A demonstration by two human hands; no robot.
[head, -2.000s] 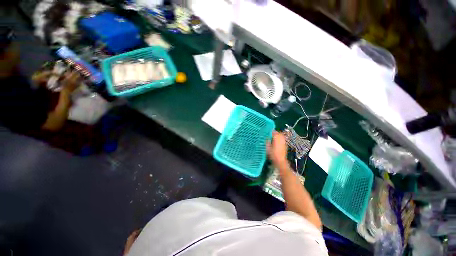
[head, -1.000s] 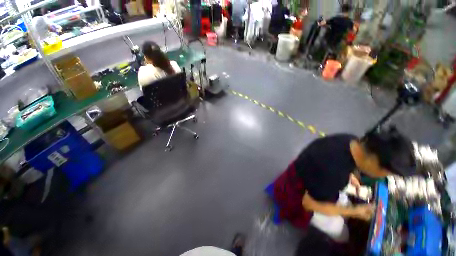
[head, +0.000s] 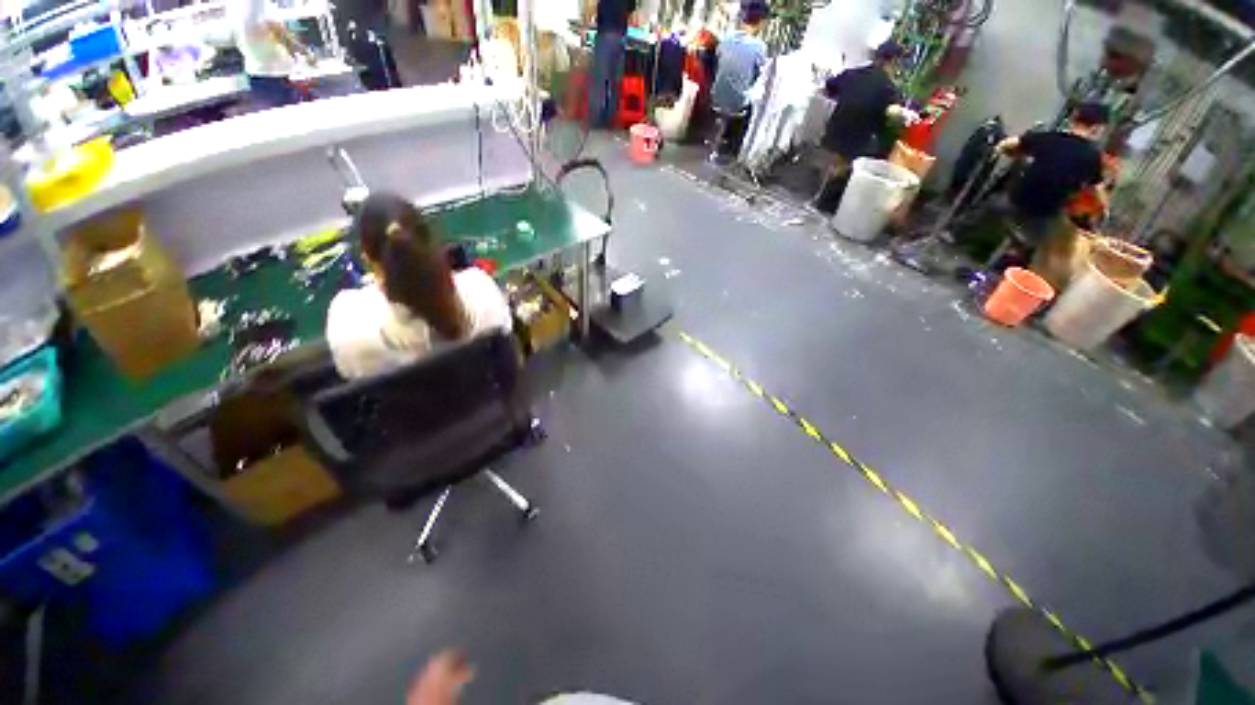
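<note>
My left hand (head: 442, 680) is small and blurred at the bottom edge, just left of my pale clothing; the picture cuts it off and I cannot tell whether it holds anything. My right hand is not in view. Nearest in front, a person (head: 413, 296) with tied dark hair sits in a black wheeled chair (head: 427, 413) at a green-topped bench (head: 530, 232). Loose small parts (head: 259, 335) lie on the bench, left of the person.
Open cartons stand on the bench (head: 145, 317) and under it (head: 280, 485). Blue bins (head: 131, 551) are at lower left. Yellow-black tape (head: 881, 482) crosses the grey floor. A round dark base with a pole (head: 1032, 661) is at lower right. Several people and tubs line the back right.
The view has moved forward, closer to the seated person and chair. The worker at lower right has left the picture. My left hand now shows at the bottom edge.
</note>
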